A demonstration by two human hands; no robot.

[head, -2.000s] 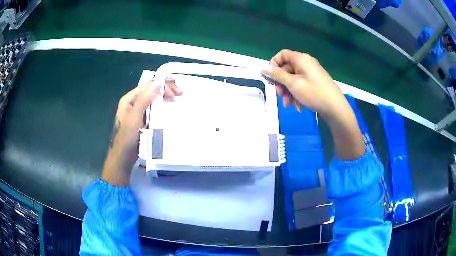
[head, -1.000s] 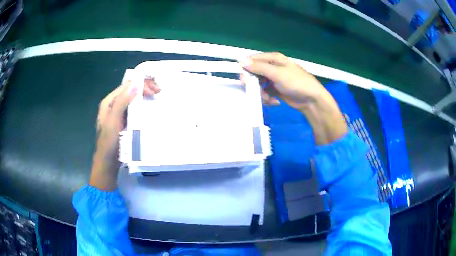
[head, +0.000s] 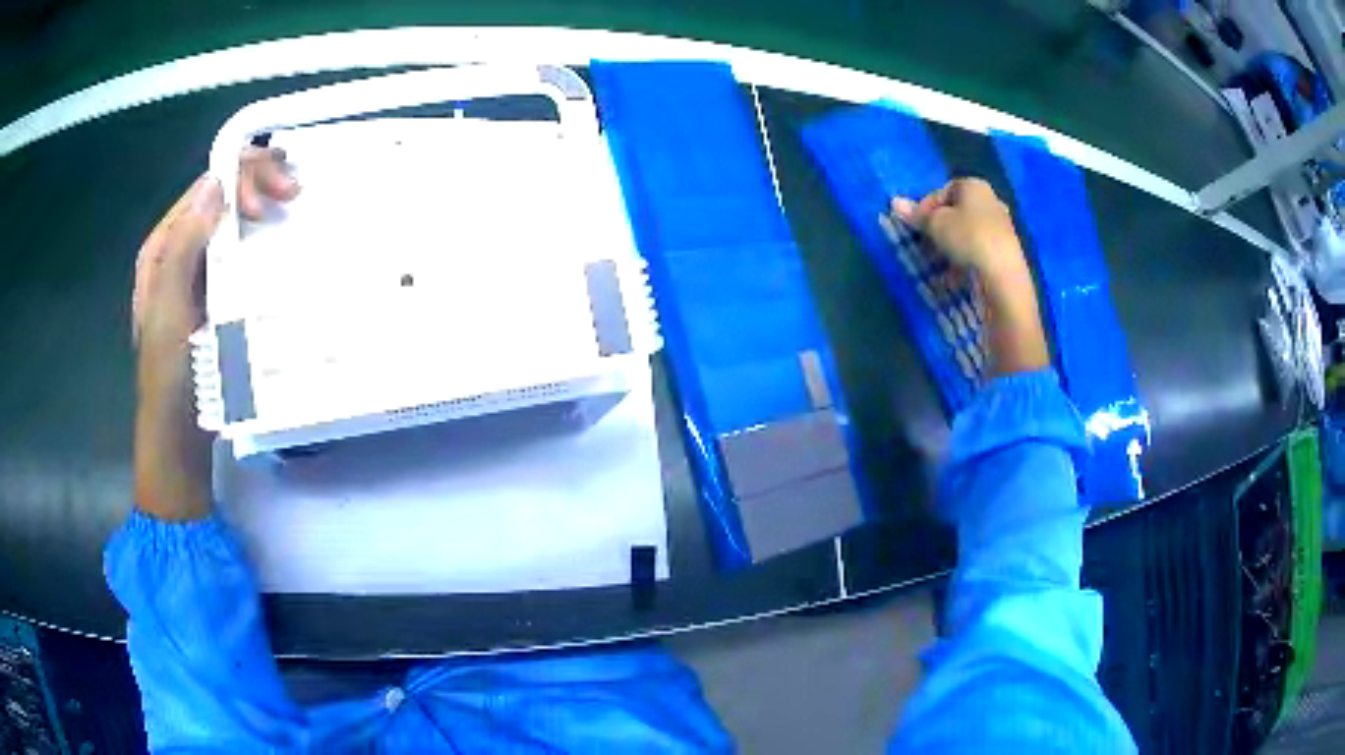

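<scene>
The white appliance housing (head: 428, 295) lies underside up on the white work mat (head: 487, 531), with one grey foot pad (head: 608, 307) near each end. Its carry handle (head: 398, 98) points to the far side. My left hand (head: 199, 244) grips the housing's left side and handle, thumb outside and fingertips showing inside the handle. My right hand (head: 959, 229) is over the small pad sheet (head: 929, 280), fingertips together at the upper end of its rows of small grey pads. Whether a pad is between the fingers cannot be told.
A rectangular pad sheet (head: 738, 310) with grey pads at its near end lies right of the housing. A shiny blue backing film (head: 1069, 266) lies further right. The white belt rail (head: 826, 74) runs along the far side. A green crate (head: 1304, 546) stands at lower right.
My right hand has left the handle's right corner and moved right to the small pad sheet. My left hand still holds the housing. The view has shifted right, and the housing appears slightly tilted.
</scene>
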